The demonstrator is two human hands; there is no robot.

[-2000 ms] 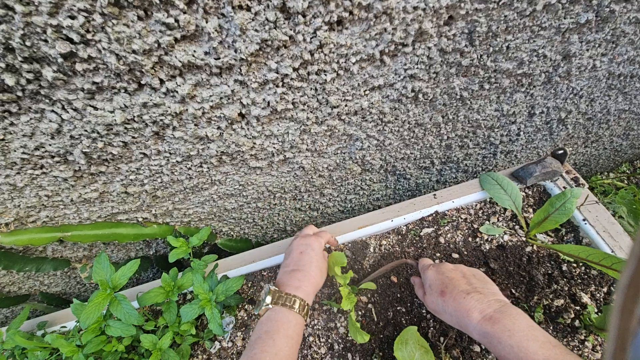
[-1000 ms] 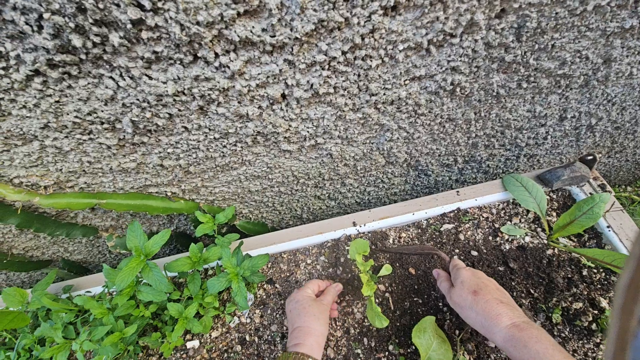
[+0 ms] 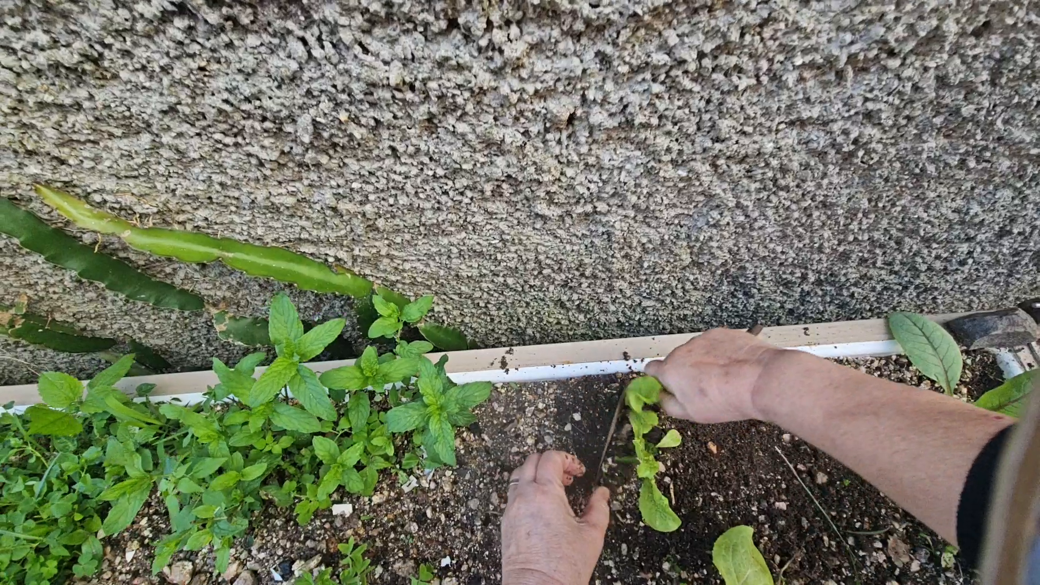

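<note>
My right hand (image 3: 715, 375) is closed around a thin tool, whose narrow blade or rod (image 3: 611, 431) slants down to the soil left of a small lettuce-like seedling (image 3: 648, 463). The end of its handle shows just above my knuckles. My left hand (image 3: 552, 516) rests low over the soil (image 3: 723, 463), thumb and fingers apart around the tool's lower end; I see nothing held in it. Its fingertips are soiled, and a ring is on one finger. The seedling stands between the tool and the darker soil on the right.
A rough pebbled wall (image 3: 520, 162) rises behind the bed's pale rim (image 3: 561, 357). Mint-like plants (image 3: 292, 390) grow at left, with cactus stems (image 3: 244, 256) along the wall. A dark metal object (image 3: 991, 327) lies on the rim at right, near a broad leaf (image 3: 926, 349).
My right hand has moved up and left, from the soil right of the seedling to above it by the rim. The tool now stands left of the seedling. The view has shifted.
</note>
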